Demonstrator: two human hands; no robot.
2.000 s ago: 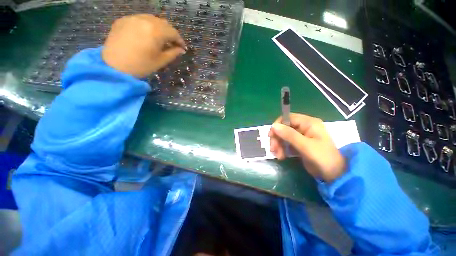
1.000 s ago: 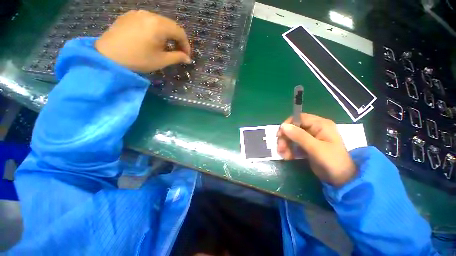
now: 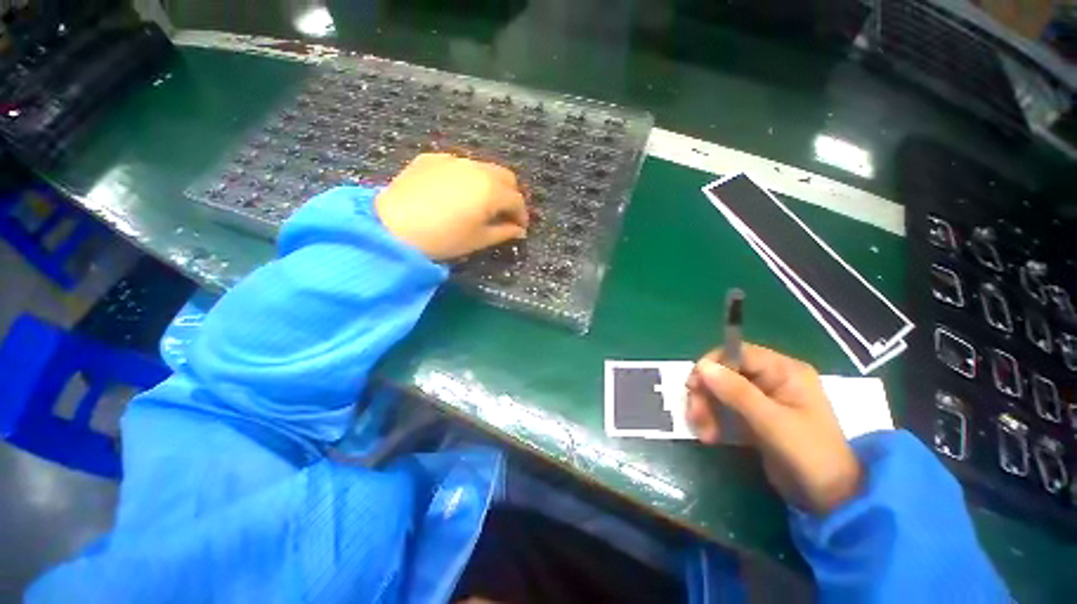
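Note:
My left hand (image 3: 455, 207) is over the clear blister tray (image 3: 591, 277), its fingertips down among the rows of small dark shiny parts. Whether a part is between its fingers cannot be told. My right hand (image 3: 774, 413) holds the tweezers (image 3: 733, 325) between thumb and fingers, with one end sticking up and away from me; the other end is hidden by the hand. Under this hand lies the white adhesive sheet (image 3: 868, 404), with a black block (image 3: 641, 399) with a stepped edge at its left end.
Spare black adhesive strips (image 3: 815, 263) with white borders overlap beyond the sheet. A black tray of metal frames (image 3: 1004, 342) is at right. Dark trays (image 3: 71, 100) stand at far left. Blue stools (image 3: 53, 395) are below the bench edge at left.
The view has shifted, so the bench things sit lower and more of the left side shows. My left hand is still at the clear tray, now nearer its middle. My right hand still holds the tweezers.

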